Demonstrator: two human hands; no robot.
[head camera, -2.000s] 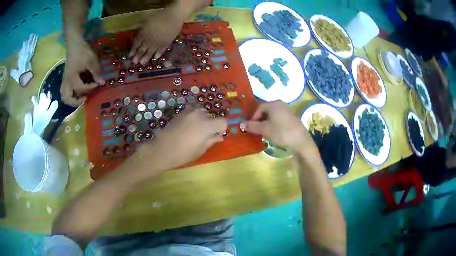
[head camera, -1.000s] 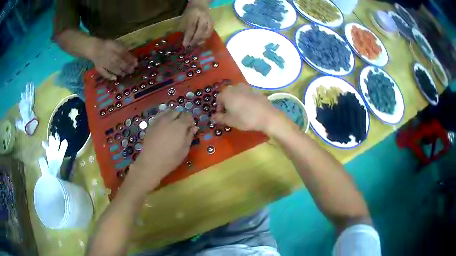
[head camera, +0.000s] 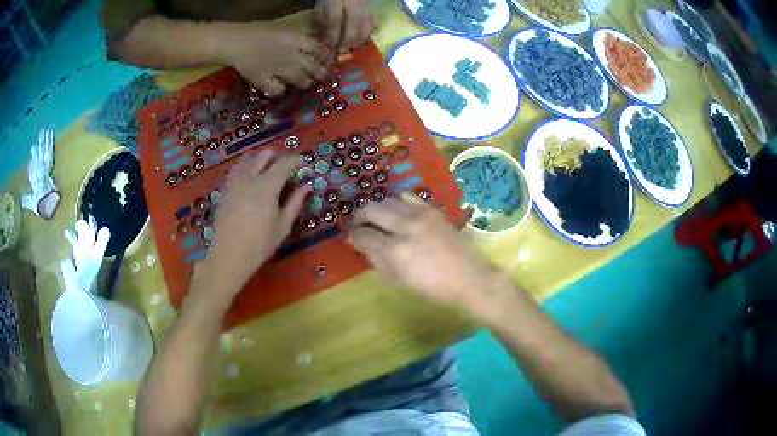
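The orange-red keyboard loading tray (head camera: 341, 264) lies on the table in front of me, with two key-hole layouts. Round key pieces (head camera: 365, 165) with shiny rims sit in the near layout, and blue-grey pieces (head camera: 407, 182) lie in its wider slots at the right. My left hand (head camera: 251, 209) is over the left-middle of the near layout, fingers bent and slightly apart. My right hand (head camera: 413, 243) is low over the near layout's lower right, fingers curled and blurred. Whether either hand holds a piece cannot be told.
Another person's hands (head camera: 285, 60) work over the far layout. A cream bowl of teal pieces (head camera: 492, 189) stands right of the tray, with several parts plates (head camera: 409, 77) beyond. At left are a round dark-filled dish (head camera: 111, 200), white gloves (head camera: 85, 255) and white cups (head camera: 102, 341).
My left hand has moved up and left over the near layout. My right hand has moved down towards the tray's near edge. The other person's hands have come closer together.
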